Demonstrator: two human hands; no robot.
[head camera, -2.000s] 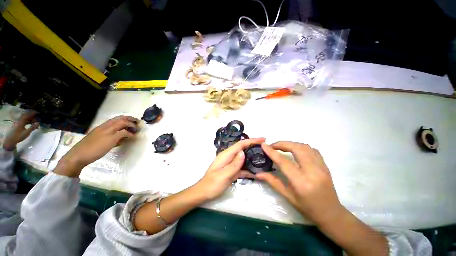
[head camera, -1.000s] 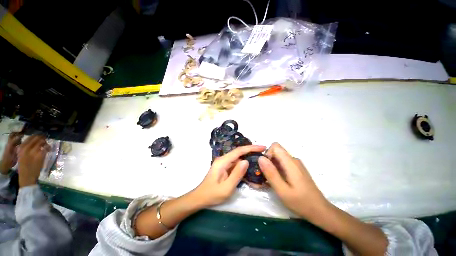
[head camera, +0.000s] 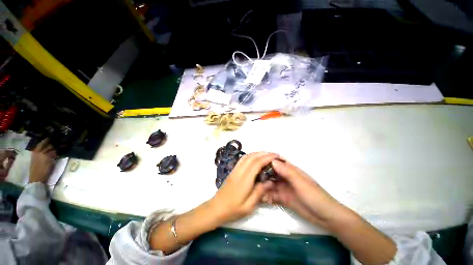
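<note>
My left hand and my right hand are close together low over the middle of the bench. Between them they hold a dark round housing, mostly hidden by the fingers. A heap of flat black rings lies just left of the housing, partly behind my left hand. Three more round black housings lie to the left: one at the back, one at the far left and one nearer the rings.
Tan ring scraps lie behind the black rings, beside an orange-handled tool. A clear plastic bag rests on the white board. A neighbouring worker's hand is at far left. Yellow rail runs behind.
A third housing now lies at the left. The held housing has turned and is more covered by my fingers. The view has shifted, and the housing at far right is out of the picture.
</note>
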